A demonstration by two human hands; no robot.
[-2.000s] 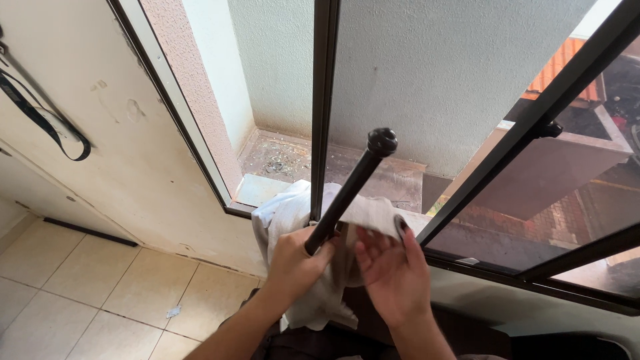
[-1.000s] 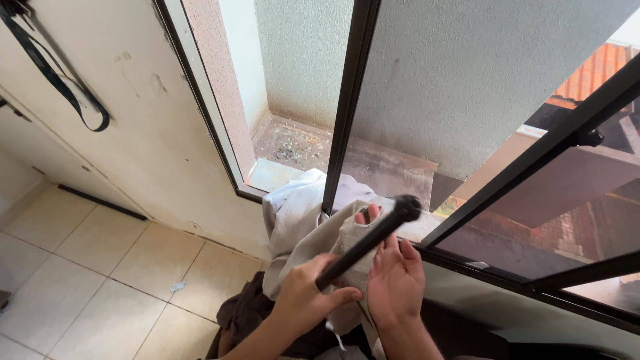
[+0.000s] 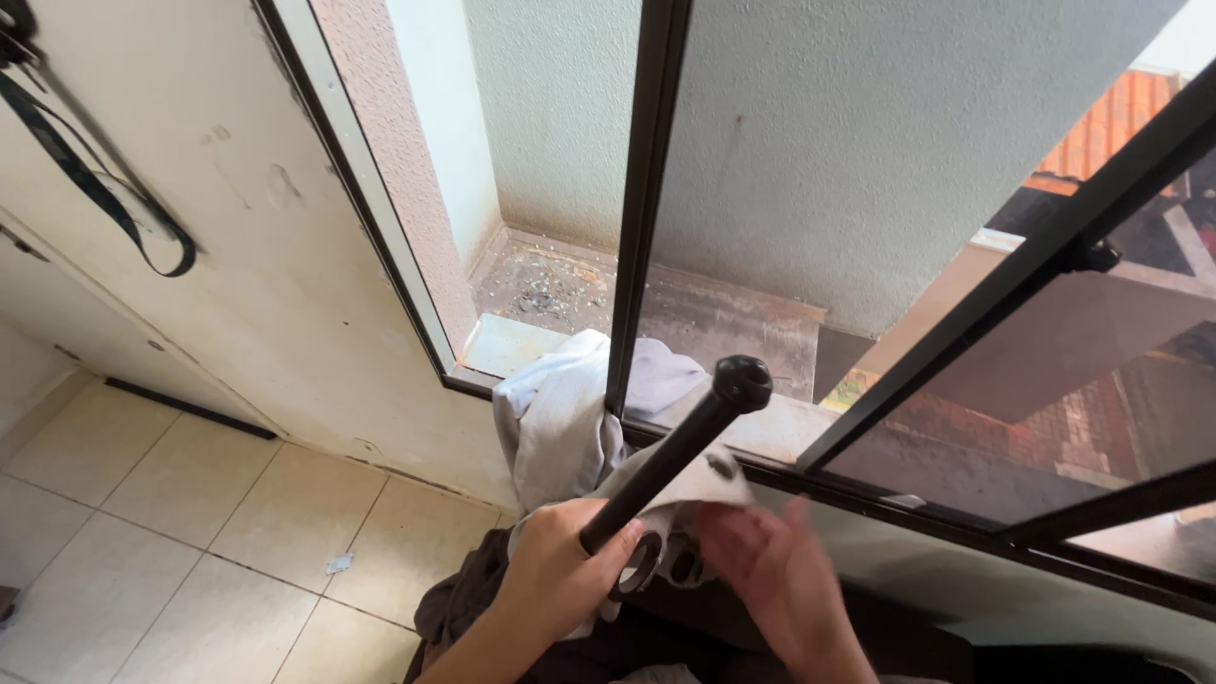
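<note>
My left hand (image 3: 570, 560) grips a black curtain rod (image 3: 665, 465) with a round ribbed finial at its upper end. Pale grommet curtain fabric (image 3: 560, 427) hangs beside and under the rod, part of it draped over the window sill. A dark grommet ring (image 3: 635, 565) shows just right of my left fingers, and another dark-rimmed hole lies in the cloth near the finial. My right hand (image 3: 769, 560), slightly blurred, is at the fabric's right edge with its thumb apart; whether its fingers pinch the cloth is hard to tell.
A dark-framed sliding window (image 3: 646, 209) stands ahead, with a ledge (image 3: 551, 285) holding scattered debris outside. A black strap (image 3: 123, 209) hangs on the left wall. Below are floor tiles (image 3: 256, 513) with a small scrap (image 3: 339, 563), and dark cloth (image 3: 465, 594) lies by my left forearm.
The cloth's edge with its hole, by my right fingers one second ago, now lies beneath the rod's finial end. My right hand has moved off that hole. My left hand still grips the rod.
</note>
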